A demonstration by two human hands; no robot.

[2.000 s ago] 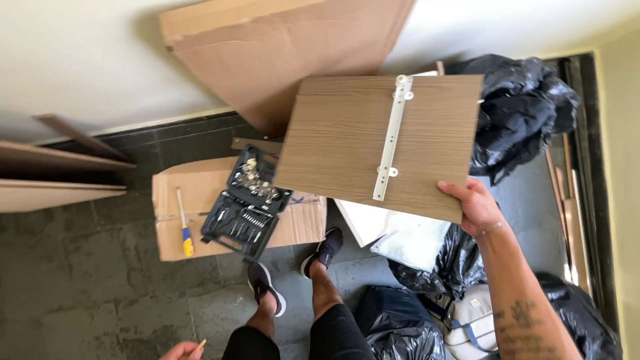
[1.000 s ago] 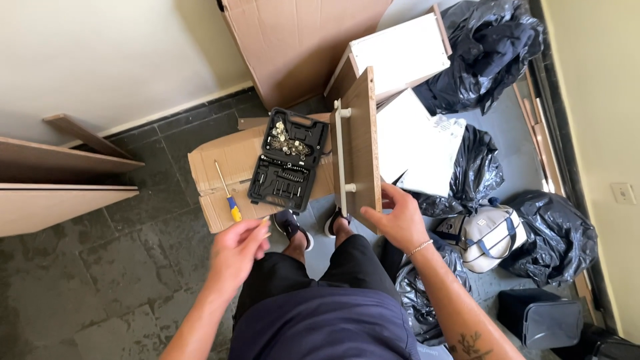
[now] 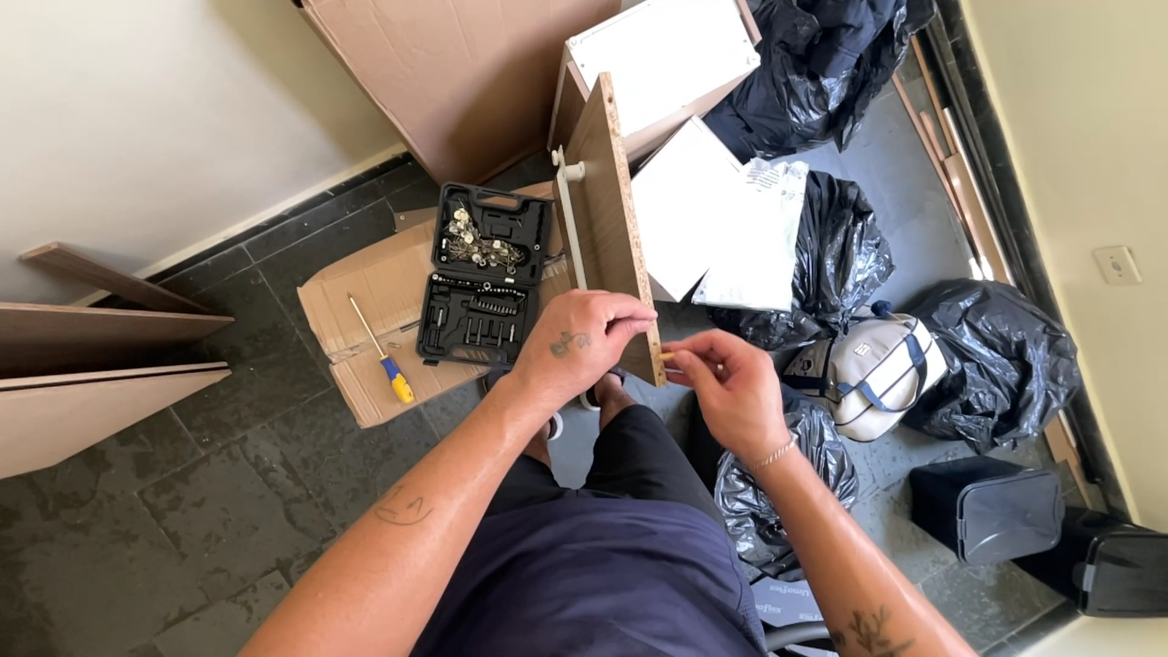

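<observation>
A wood-grain particleboard panel point(image 3: 625, 228) stands edge-on in front of me, its raw edge facing up. A white metal drawer runner point(image 3: 572, 219) is fixed to its left face. My left hand point(image 3: 579, 342) grips the panel near its close end. My right hand point(image 3: 730, 383) pinches a small wooden dowel point(image 3: 668, 356) at the panel's raw edge; whether the dowel's tip is in a hole is hidden. Left of the panel, an open black tool case point(image 3: 484, 274) holds bits and a heap of metal fittings point(image 3: 479, 245). A screwdriver with a blue and yellow handle point(image 3: 394, 376) lies on flattened cardboard point(image 3: 365, 274).
Behind the panel stands a white-topped box unit point(image 3: 662, 64), beside a large cardboard sheet point(image 3: 456, 73). Black plastic bags point(image 3: 995, 356), a grey and blue bag point(image 3: 885, 374) and black bins point(image 3: 985, 511) sit at right. Boards point(image 3: 109, 338) lean at far left.
The panel has turned from face-on to edge-on. My left hand, earlier off the panel, now holds it; my right hand has shifted from holding the panel to pinching the dowel at its edge.
</observation>
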